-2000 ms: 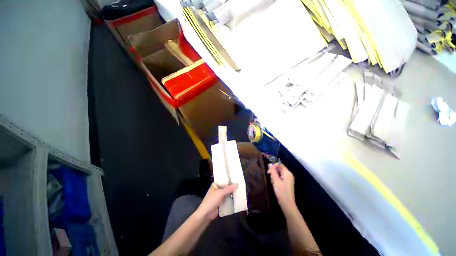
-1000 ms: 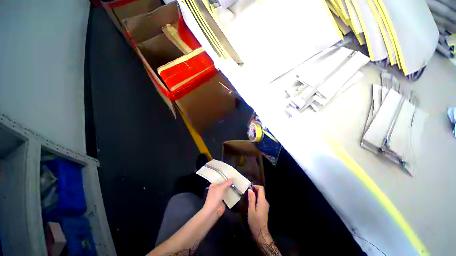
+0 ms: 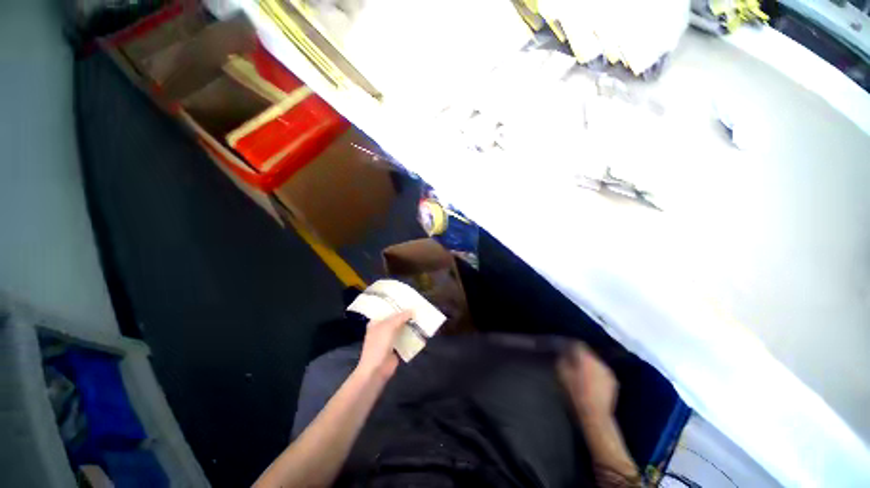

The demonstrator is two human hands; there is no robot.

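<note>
A pale zippered panel (image 3: 389,297) with a darker line down its middle is bent in my left hand (image 3: 383,343), above the lap and beside the small brown carton. My right hand (image 3: 590,381) is blurred, out to the right, at the edge of a dark cloth (image 3: 477,400) over my lap. The cloth is stretched up to the fingers, which look closed on its edge. No small part shows at the fingertips.
The small open carton (image 3: 420,255) stands between lap and bench. A yellow-blue tape roll (image 3: 434,217) is beside it. Large red-taped cartons (image 3: 334,191) stand on the floor. The white bench (image 3: 668,276) bears overexposed pale bundles and yellow-edged stacks. Grey shelving (image 3: 153,400) is left.
My right hand has left the panel and moved right to the dark cloth, now spread wider over the lap. My left hand still holds the panel. The view has shifted.
</note>
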